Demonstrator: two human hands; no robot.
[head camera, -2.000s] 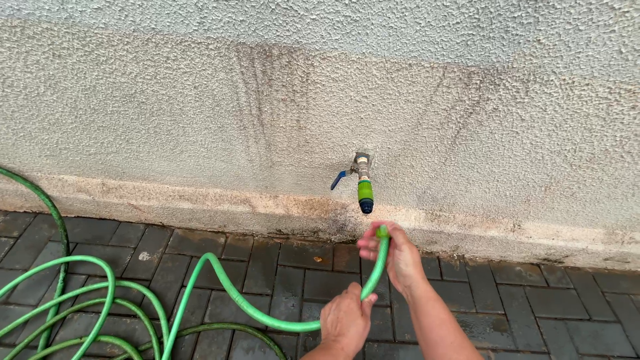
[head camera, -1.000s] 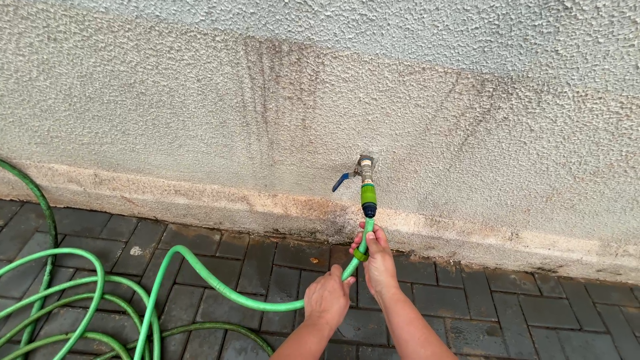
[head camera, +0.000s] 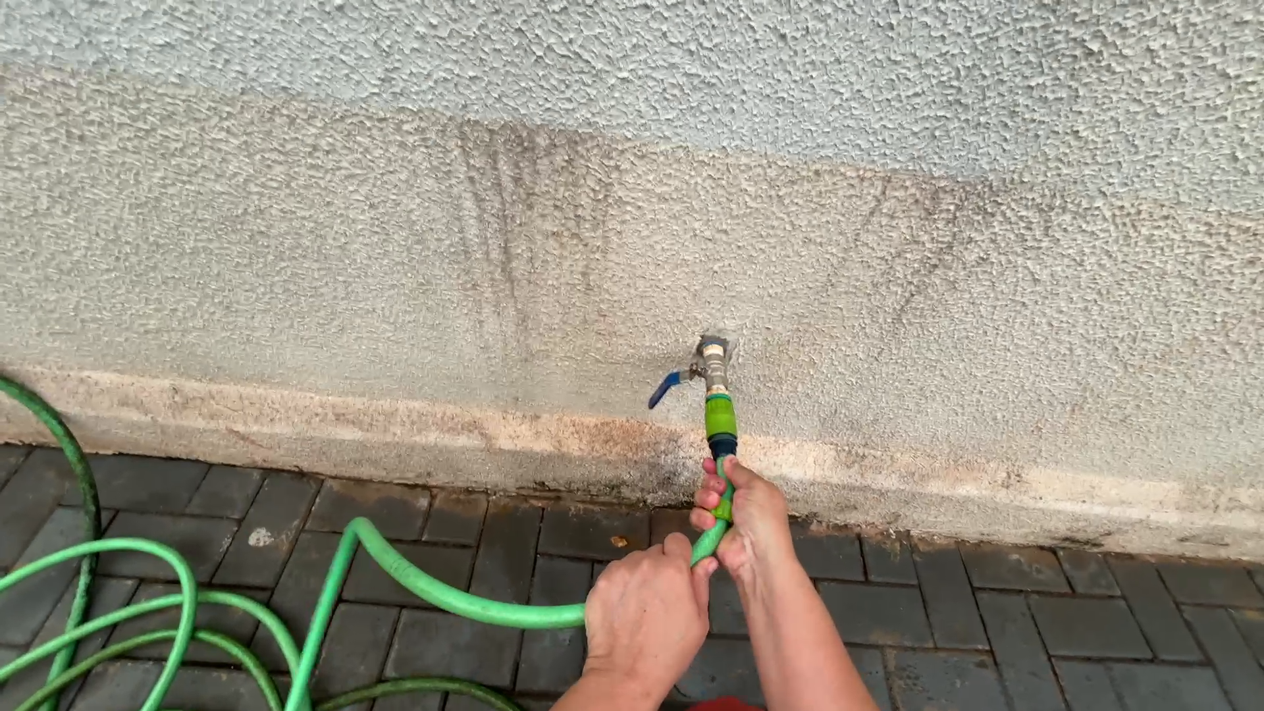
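Observation:
A green garden hose (head camera: 474, 604) runs from the left into both hands. My left hand (head camera: 647, 612) is closed around it, knuckles up. Just above, my right hand (head camera: 755, 513) grips the hose near its end, where a lime-green ring (head camera: 724, 510) sits between thumb and fingers. The hose end meets the dark lower part of a green and black hose connector (head camera: 721, 425). That connector hangs from a metal outdoor tap (head camera: 715, 365) on the wall. The tap's blue lever handle (head camera: 666, 389) points down to the left.
The rough stuccoed wall (head camera: 346, 247) has dark stains and a projecting ledge (head camera: 296, 425) at its base. Dark paving bricks (head camera: 987, 602) cover the ground. Loose loops of hose (head camera: 183, 592) lie at lower left, and a darker green hose (head camera: 84, 474) stands at the far left.
Two seconds ago the hose end was below and apart from the connector, with my right fingers near its ring. Both hands have moved it up, and it now meets the connector.

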